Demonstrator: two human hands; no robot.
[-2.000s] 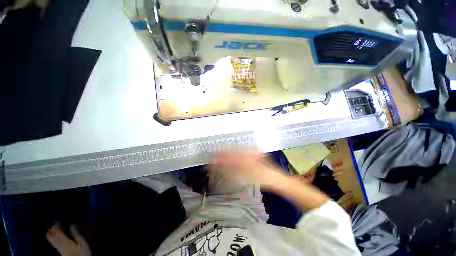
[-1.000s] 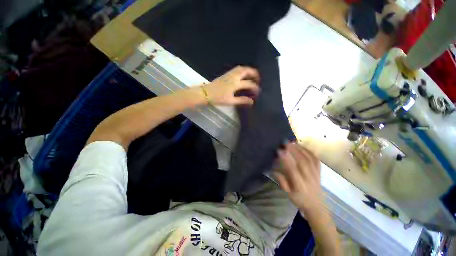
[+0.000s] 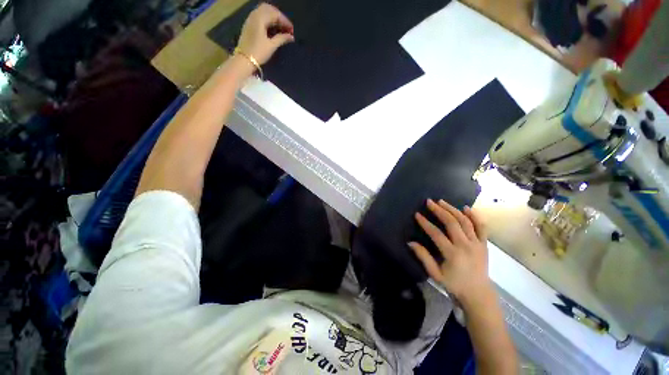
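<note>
A black cut panel (image 3: 418, 190) lies from beside the needle area over the front table edge to the lap. My right hand (image 3: 455, 245) rests flat on it, fingers spread. My left hand (image 3: 268, 33) is at the stacked black cut pieces (image 3: 345, 58) at the upper left, fingers curled with the tips together; whether it pinches cloth cannot be told. The sewing machine head (image 3: 565, 135) stands at the right, its presser foot area (image 3: 543, 198) just past the panel's edge.
A small clear packet (image 3: 563, 225) lies on the bed. Thread snips (image 3: 582, 313) lie right of the bed. The ruler strip (image 3: 301, 157) runs along the front table edge. A blue crate (image 3: 121, 198) with dark cloth stands at left. Red material (image 3: 637, 33) is behind the machine.
My left hand has moved up and left, off the panel to the stacked pieces. The panel now lies apart from the stack, its far end towards the machine. My right hand lies flatter on it.
</note>
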